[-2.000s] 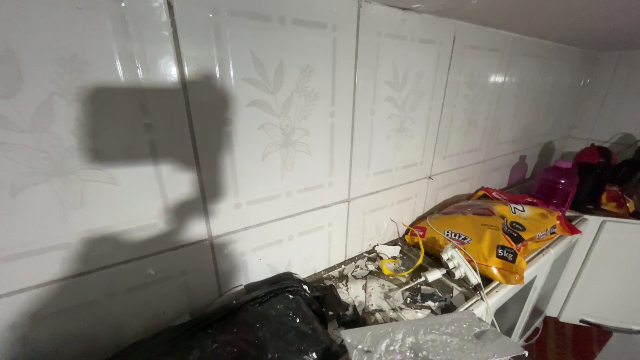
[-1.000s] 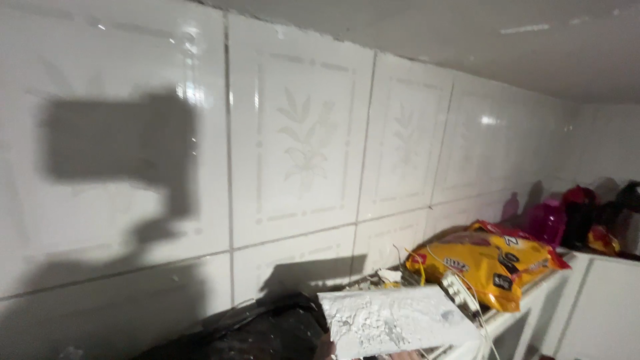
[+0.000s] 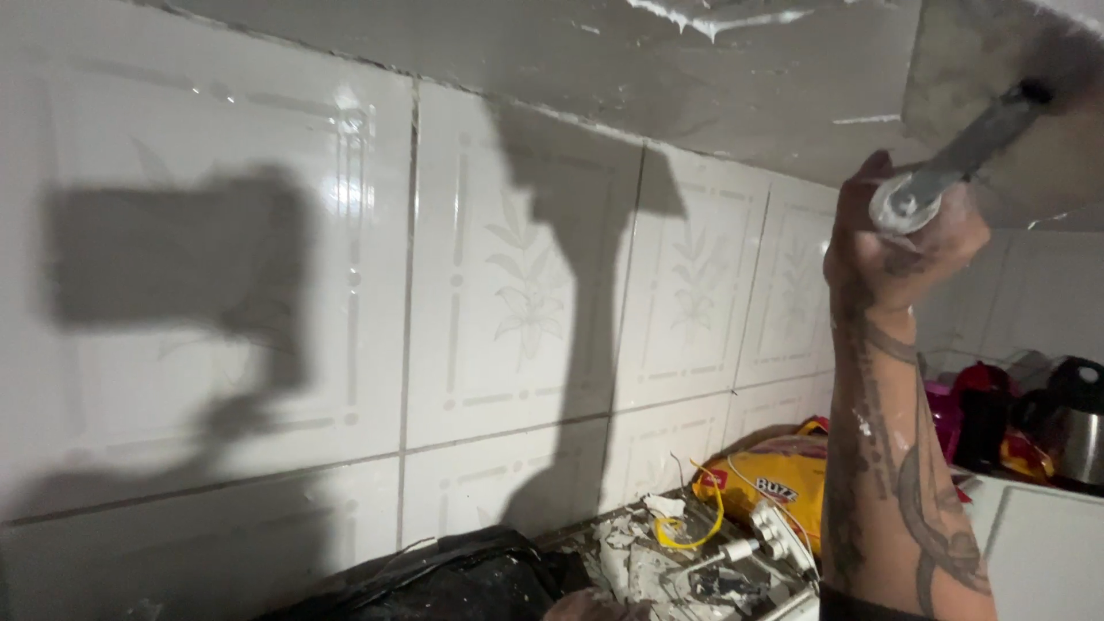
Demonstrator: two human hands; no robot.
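My right hand (image 3: 914, 233) is raised at the upper right, its fingers closed around the grey handle of a plastering trowel (image 3: 975, 151). The trowel's flat blade lies up against or very near the ceiling, and white paste coats the handle's end. White paste marks the forearm too. A blurred, skin-coloured shape at the bottom edge looks like part of my left hand (image 3: 597, 605); its fingers and anything in them are hidden. Overhead, the grey ceiling (image 3: 552, 52) bears ridges of wet white paste (image 3: 711, 19).
White tiled wall (image 3: 517, 345) runs along the left, with shadows on it. Below lie black plastic sheeting (image 3: 448, 578), white debris (image 3: 630, 552), a yellow cable loop (image 3: 690, 543), a white power strip (image 3: 780, 535) and a yellow bag (image 3: 759, 483). A steel flask (image 3: 1082, 440) stands at right.
My right hand with the trowel has come into view at the ceiling. The flat white plate with paste, at the lower middle a second ago, is no longer seen there.
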